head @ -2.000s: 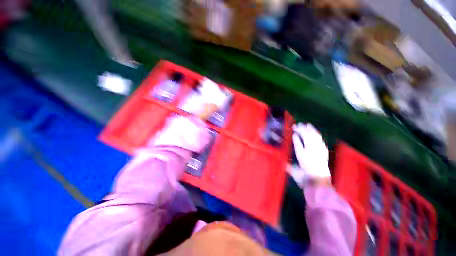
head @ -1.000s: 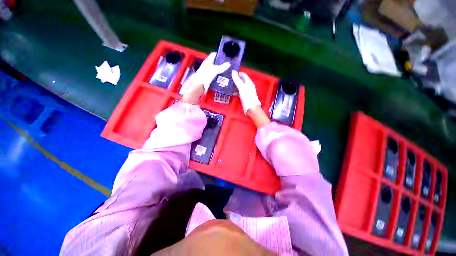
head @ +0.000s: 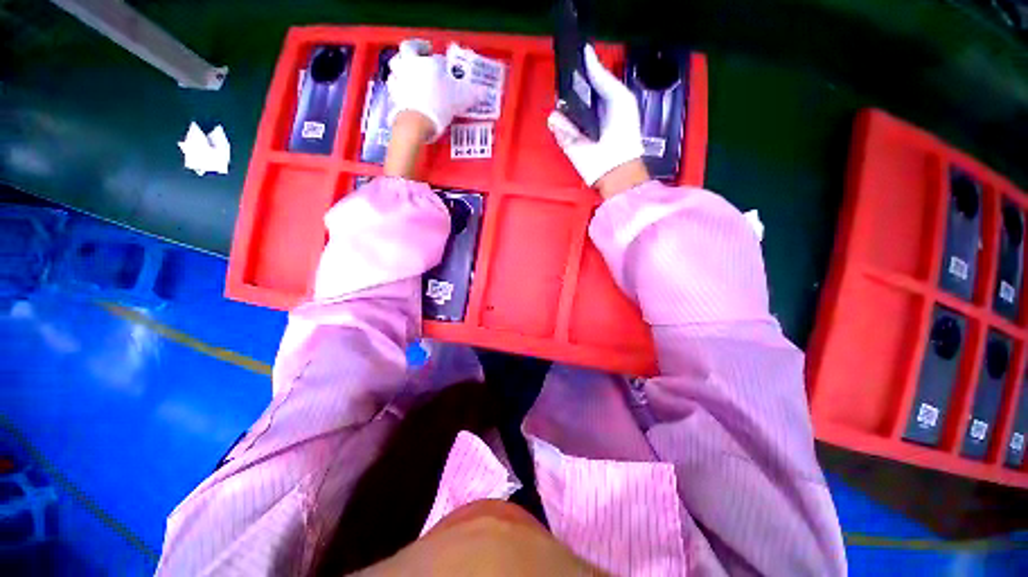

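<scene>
My right hand (head: 612,130), in a white glove, holds a dark phone (head: 575,79) tilted nearly edge-on above the back row of the front red tray (head: 530,186); its top end reaches the picture's upper edge. My left hand (head: 426,90), also gloved, is over the tray's back row, beside a white printed label (head: 478,86). Its fingertips meet the label's edge; whether they grip it is unclear. A barcode label (head: 471,140) shows just below. The left hand partly covers another phone (head: 377,133) in its pocket.
Phones also lie at the tray's back left (head: 320,101), back right (head: 657,113) and front row (head: 453,259). A second red tray (head: 874,259) with several phones is at the right. A crumpled white scrap (head: 206,149) and a grey bar (head: 158,51) lie on the green mat.
The phone that was held between both hands is now in my right hand alone, turned edge-on and moved right. My left hand has moved off it to the printed label. The view has shifted.
</scene>
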